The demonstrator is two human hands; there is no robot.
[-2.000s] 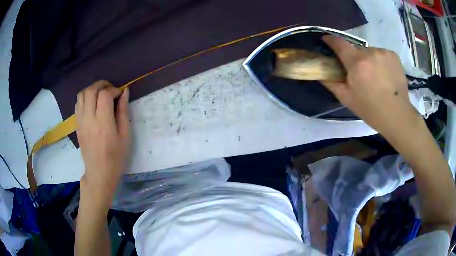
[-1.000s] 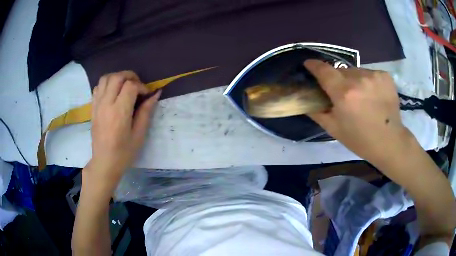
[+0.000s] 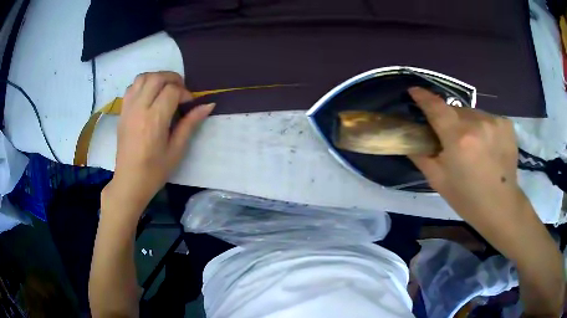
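Observation:
A dark brown-purple garment piece (image 3: 373,43) lies on the white padded table, its straight hem towards me. A yellow strip (image 3: 242,88) lies along the hem, tapering to a thin edge; its other end curls out left of my left hand. My left hand (image 3: 152,124) pinches the strip and the hem edge at the cloth's left corner. My right hand (image 3: 469,143) grips the wooden handle of the electric iron (image 3: 379,171). The iron's tip points left, and it rests over the right part of the hem. The cloth under the iron is hidden.
The white padded table (image 3: 248,149) is speckled with lint. A thin black cord (image 3: 34,115) lies at the left. The thick iron cord (image 3: 534,163) runs off right. Crinkled clear plastic (image 3: 280,217) hangs at the front edge by my white top. A white bag (image 3: 466,279) is below right.
The cloth's hem now lies more level and further right in view. The iron has moved right along with my right hand. Less of the yellow strip shows than two seconds ago.

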